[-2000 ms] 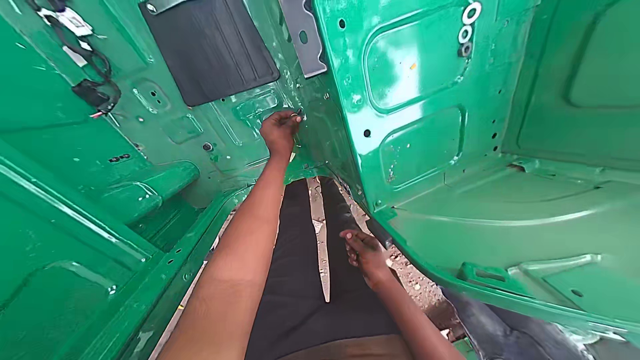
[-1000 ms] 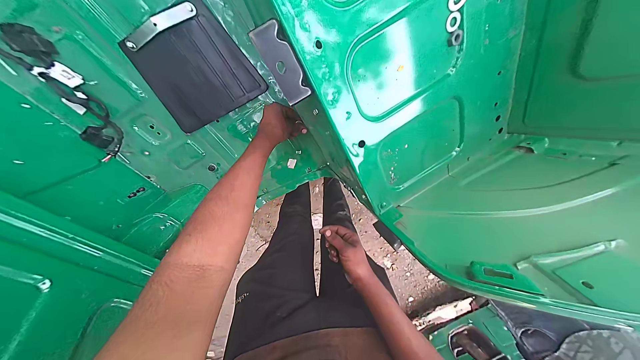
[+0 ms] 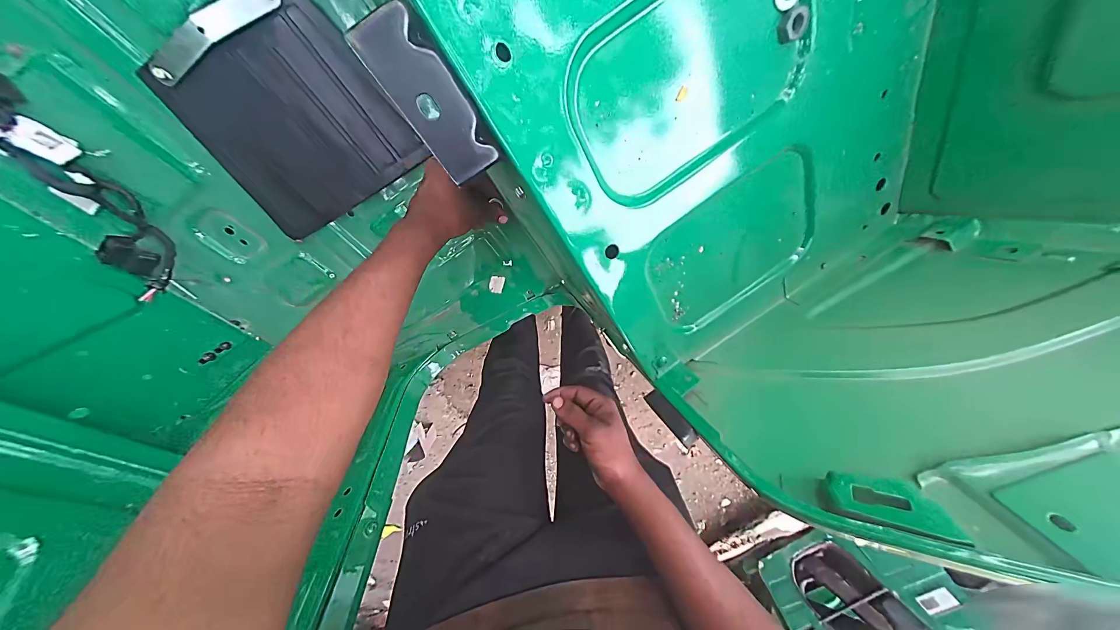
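Note:
Green painted sheet-metal body panels [image 3: 726, 219] surround me. My left hand [image 3: 451, 206] reaches beneath the lower end of a grey metal bracket [image 3: 424, 96], close to the corner between two panels; the bracket partly covers its fingers, and whether they hold anything cannot be told. Beside the bracket a black rectangular flap [image 3: 289, 118] lies against the green metal, with a silver strip [image 3: 210, 35] across its upper corner. My right hand [image 3: 591, 424] is held in front of my black trousers, thumb and forefinger pinched together; whether something small sits between them cannot be made out.
At the left hangs a black wiring harness [image 3: 131, 210] with connectors. A curved green panel edge [image 3: 744, 477] runs along the right, above another green part with an oval opening [image 3: 840, 577]. Gritty ground [image 3: 455, 394] shows around my legs. A metal nut [image 3: 794, 24] sits on the upper right panel.
My left hand has moved from the panel below the bracket to behind the bracket's lower end. My right hand stays low over my legs. The view has shifted.

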